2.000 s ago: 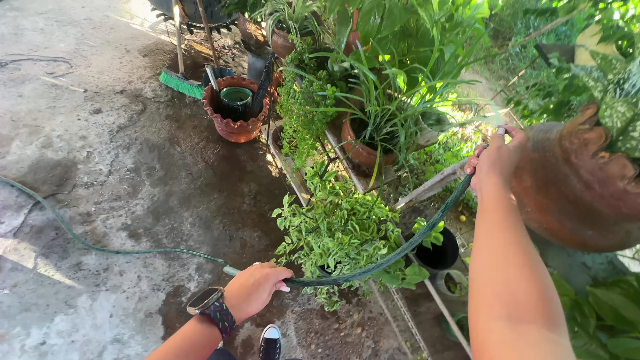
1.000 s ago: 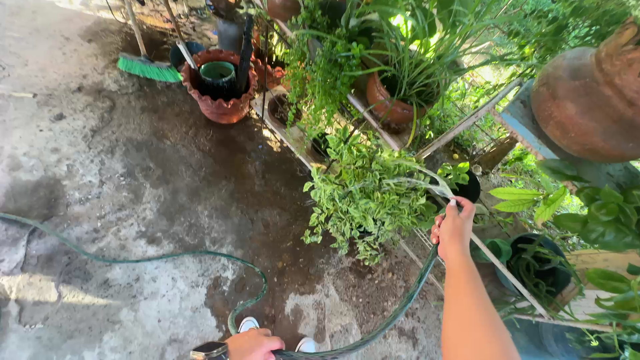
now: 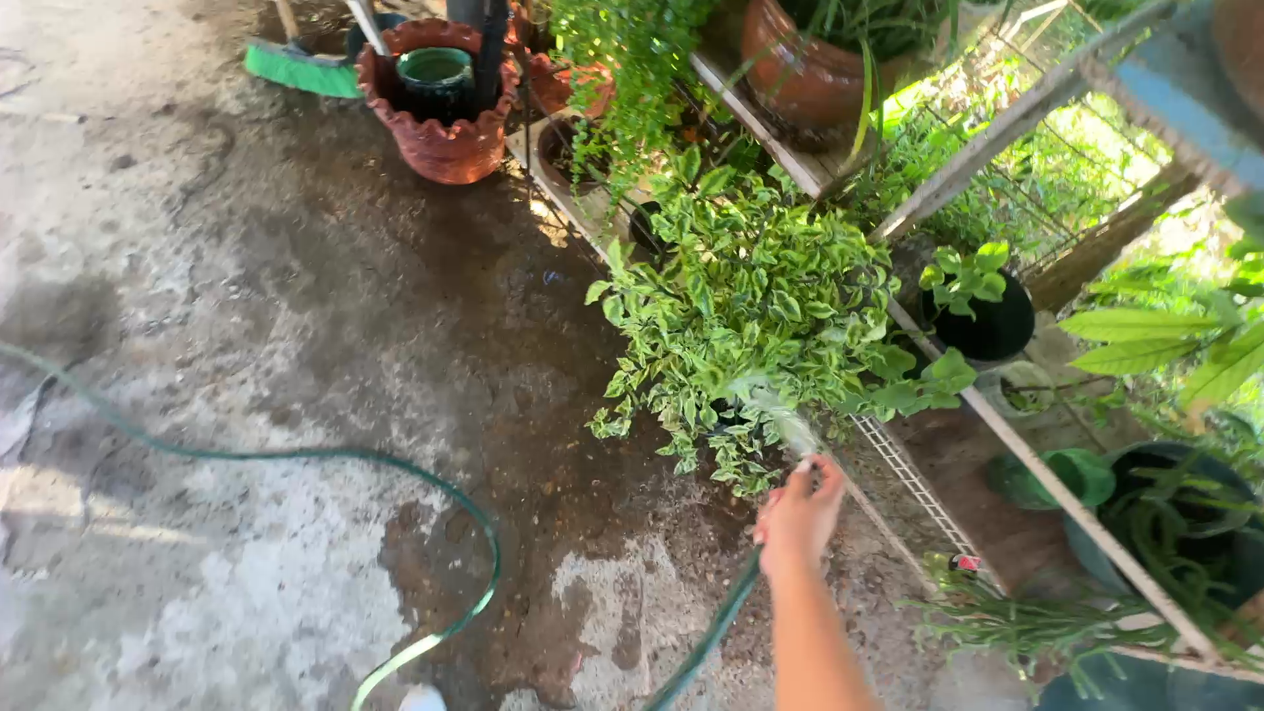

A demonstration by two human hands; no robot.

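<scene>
My right hand (image 3: 802,512) grips the end of a green garden hose (image 3: 713,632), low at the centre right. Water (image 3: 785,415) sprays from the hose end onto a bushy plant with variegated leaves (image 3: 750,286), just above the hand. From the hand the hose runs down out of the frame; another stretch of it curves over the concrete floor at the left. My left hand is out of view.
A scalloped terracotta pot (image 3: 449,148) holding a green pot stands at the upper left beside a green broom (image 3: 301,69). A glazed clay pot (image 3: 805,84) sits on a shelf above the plant. Black pot (image 3: 983,316), green container (image 3: 1052,479) and metal rails lie right. The concrete floor (image 3: 286,395) is partly wet.
My right hand has come down and left from the upper right, still holding the hose, and the spray now meets the plant's lower leaves. My left hand, on the hose before, has left the view.
</scene>
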